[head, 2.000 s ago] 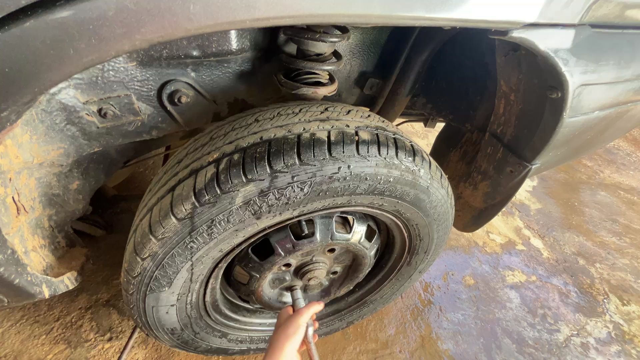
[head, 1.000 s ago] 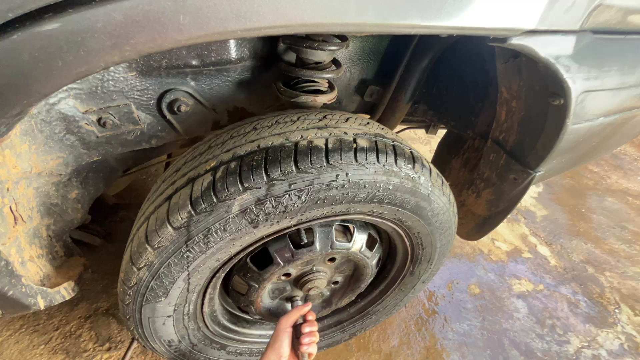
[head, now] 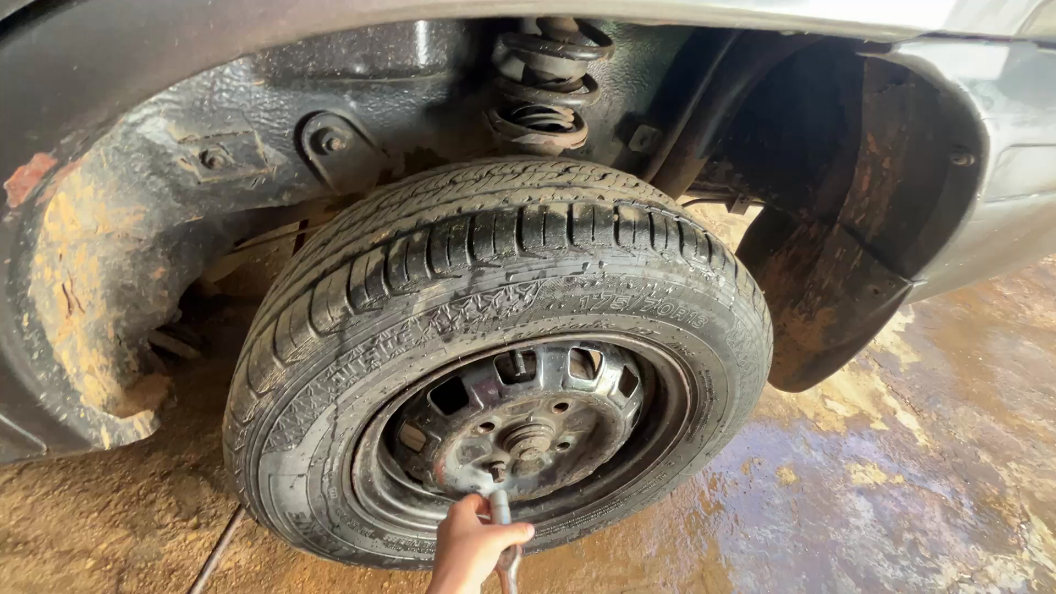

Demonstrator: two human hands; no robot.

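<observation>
One bare hand (head: 472,540) shows at the bottom centre, probably my left hand by its thumb on the right side. It grips a metal socket wrench (head: 502,516), whose socket end points up at the wheel, just below a wheel bolt (head: 497,471) that stands out from the hub. The bolt sits in the lower left of the black steel wheel rim (head: 551,412); other bolt holes around the hub cap (head: 528,441) look open. A wet, muddy tyre (head: 313,396) surrounds the rim. My other hand is out of view.
Above the tyre are the wheel arch (head: 272,49) and a coil spring (head: 549,87). A dark mud flap (head: 825,289) hangs at the right. A thin rod (head: 216,551) lies at the lower left on the wet, muddy ground (head: 874,495).
The wrench's socket end, earlier up against the wheel's lower bolt area, now stands apart below the bolt. The hand has drawn back slightly downward with the wrench in it.
</observation>
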